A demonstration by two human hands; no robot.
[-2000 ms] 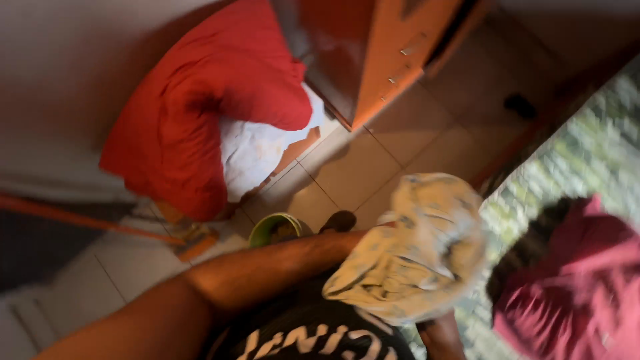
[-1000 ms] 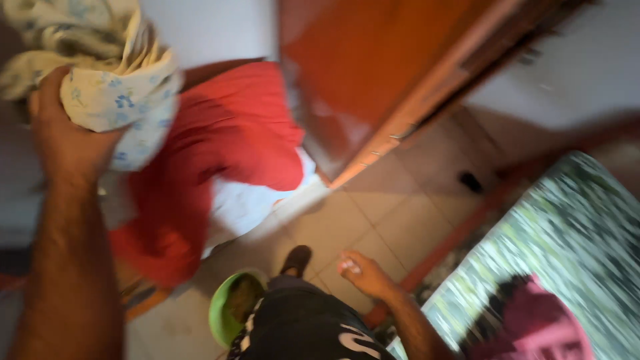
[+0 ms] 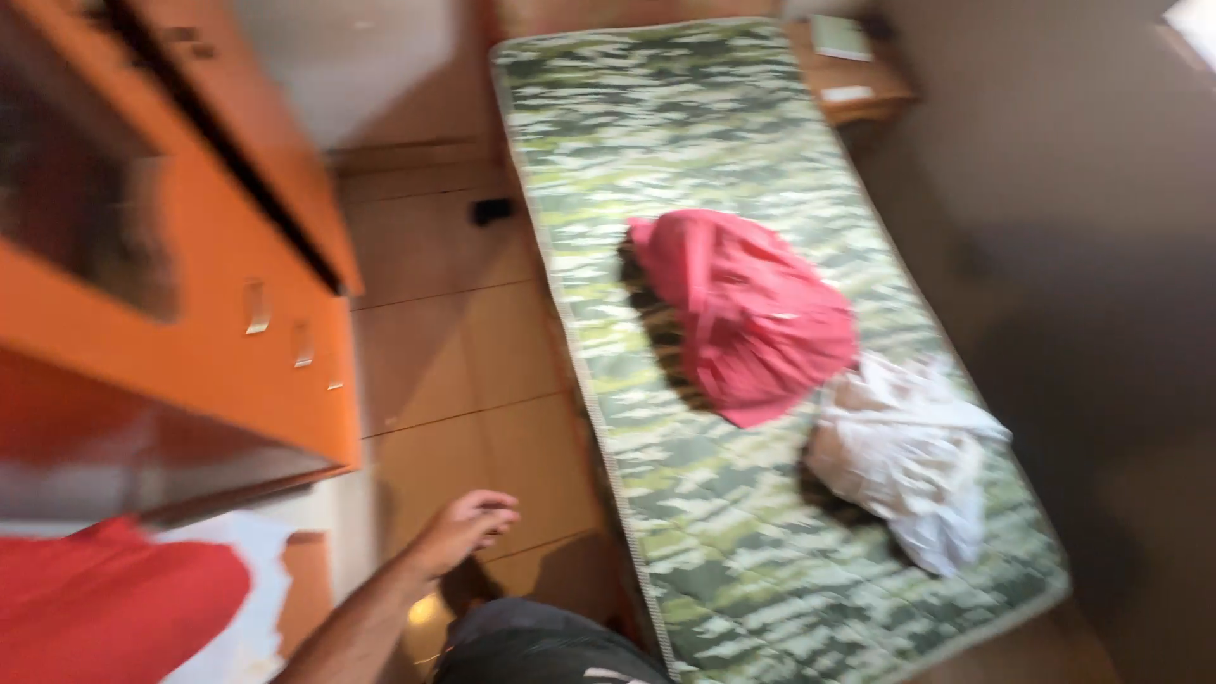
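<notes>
My left hand (image 3: 467, 528) reaches in from the lower left over the tiled floor, empty, its fingers loosely bent and the thumb apart. My right hand is out of view. Right of my left hand lies a mattress (image 3: 655, 513) with a green and white leaf-like pattern. A crumpled pink-red cloth (image 3: 746, 313) rests on its middle. Touching or very near it, a bunched white cloth (image 3: 902, 456) lies by the mattress's right edge. At the lower left, a red cloth (image 3: 104, 603) lies over white fabric (image 3: 228, 589). The picture is blurred.
An orange wooden wardrobe (image 3: 214, 313) with small handles stands at the left. A small dark object (image 3: 491, 211) lies on the floor beside the bed. A wooden bedside table (image 3: 860, 81) bearing a green book or booklet (image 3: 841, 38) stands at the top right.
The view has swung far right to the bed. One second ago my left hand held a pale yellow patterned cloth; now it is empty and that cloth is out of view. My right hand has left view.
</notes>
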